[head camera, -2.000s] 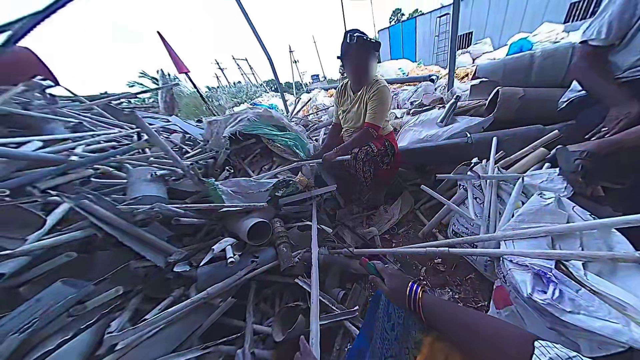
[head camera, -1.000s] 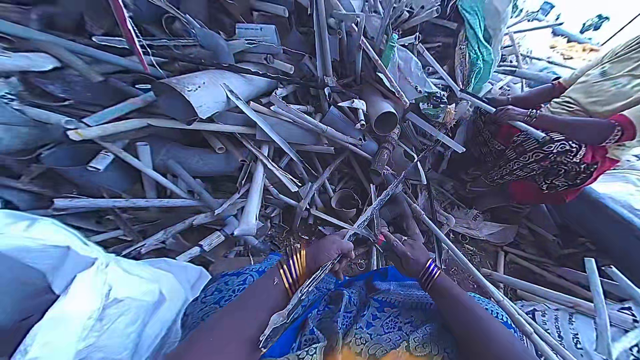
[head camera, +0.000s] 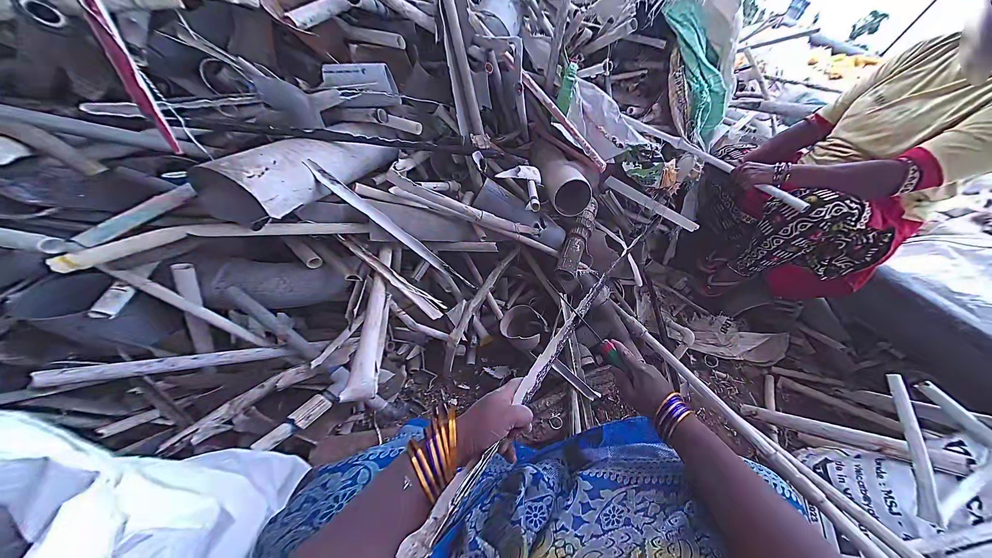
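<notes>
My left hand (head camera: 496, 422), with yellow bangles at the wrist, is closed around a long, split, dirty strip of plastic pipe (head camera: 554, 349) that slants from my lap up toward the heap. My right hand (head camera: 639, 380) grips a small tool by its green and red handle (head camera: 612, 354). A thin dark part runs from that handle toward the strip; whether it touches is unclear. Beyond my hands lie a short open pipe ring (head camera: 523, 324), a brown threaded-looking fitting (head camera: 573, 244) and a wide grey pipe end (head camera: 570, 190).
A heap of scrap pipes (head camera: 294, 271) spreads ahead and left. White sacks lie at lower left (head camera: 139, 496) and, printed, at lower right (head camera: 868, 488). At right a seated co-worker (head camera: 837, 170) holds a pale pipe (head camera: 697, 155). A long pale pole (head camera: 721, 395) slants past my right arm.
My view has swung down from the co-worker to my lap since the first frame. Against one second ago, my right hand sits slightly farther from my left, which keeps its hold on the strip.
</notes>
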